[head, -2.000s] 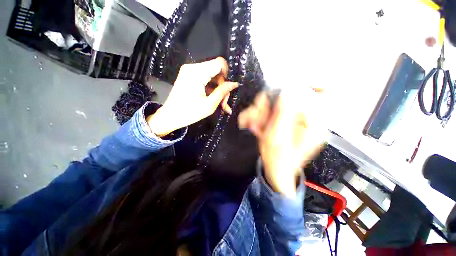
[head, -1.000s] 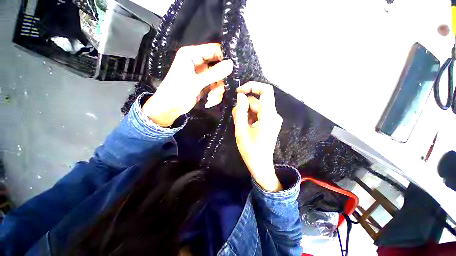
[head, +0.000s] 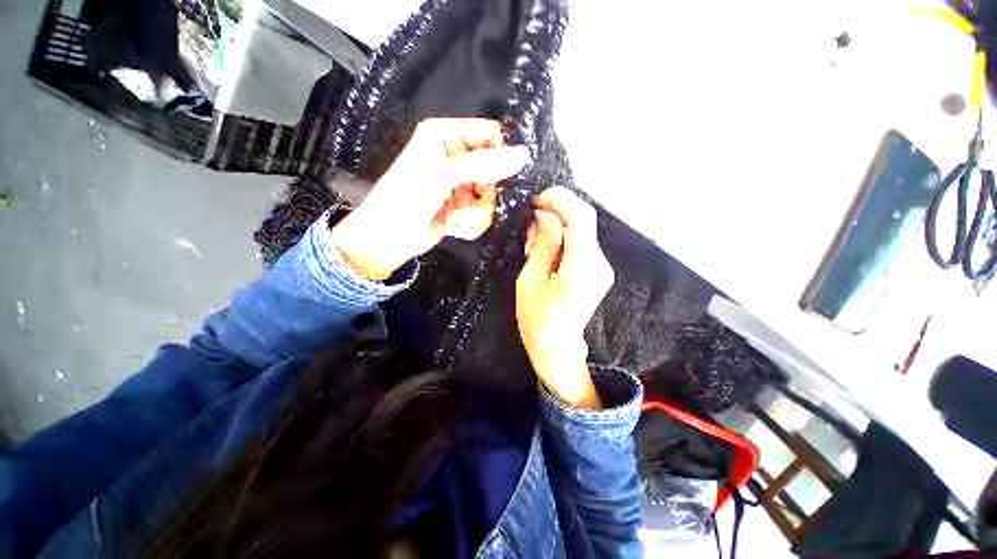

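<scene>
The dark garment (head: 459,76) lies over the lap and the edge of the white table. Black braid trim with white flecks (head: 537,60) runs along its edge between my hands. My left hand (head: 421,197) pinches the garment edge at the trim from the left. My right hand (head: 563,289) is just right of the trim, thumb and forefinger together against it. A needle or thread cannot be made out between the right fingertips.
White table (head: 700,120) at right holds a phone (head: 875,235), black-handled scissors (head: 962,224), a thin red item (head: 916,344) and a dark cylinder (head: 964,391). A black crate (head: 257,144) and dark trim pile (head: 293,222) are on the floor at left. A red basket (head: 722,437) is below the table.
My right hand was blurred and away from the trim two seconds ago, and has come back against it. My left hand keeps its hold on the edge. The view has shifted slightly.
</scene>
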